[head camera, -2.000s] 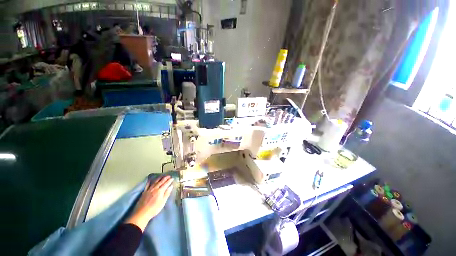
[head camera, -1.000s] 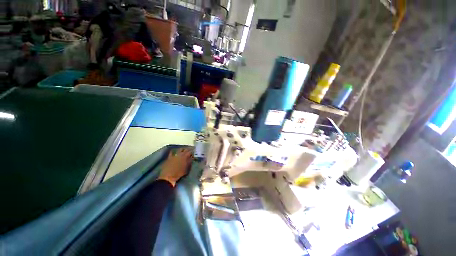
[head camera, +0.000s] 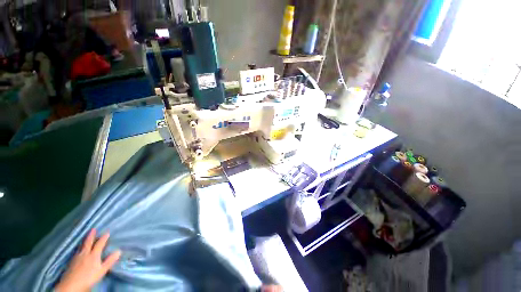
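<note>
Light-blue fabric (head camera: 154, 217) drapes over the table's left part and the near edge, and runs up to the lit presser foot and needle area (head camera: 197, 171). A paler strip (head camera: 220, 222) hangs along its right side. The cream sewing machine (head camera: 228, 122) stands behind it. My left hand (head camera: 88, 265) lies on the fabric at the lower left, fingers spread. My right hand (head camera: 272, 288) shows only as fingertips at the bottom edge by the fabric's right corner; its grip is hidden.
A metal tray (head camera: 300, 175) sits at the front table edge above a white roll (head camera: 307, 212). A dark crate of thread cones (head camera: 420, 177) stands right. Thread cones (head camera: 287, 31) stand behind. A green side table (head camera: 51, 171) is at left.
My left hand has moved from beside the needle area down and left over the fabric. The fabric is spread wider. My right fingertips have come into view. The camera view has shifted.
</note>
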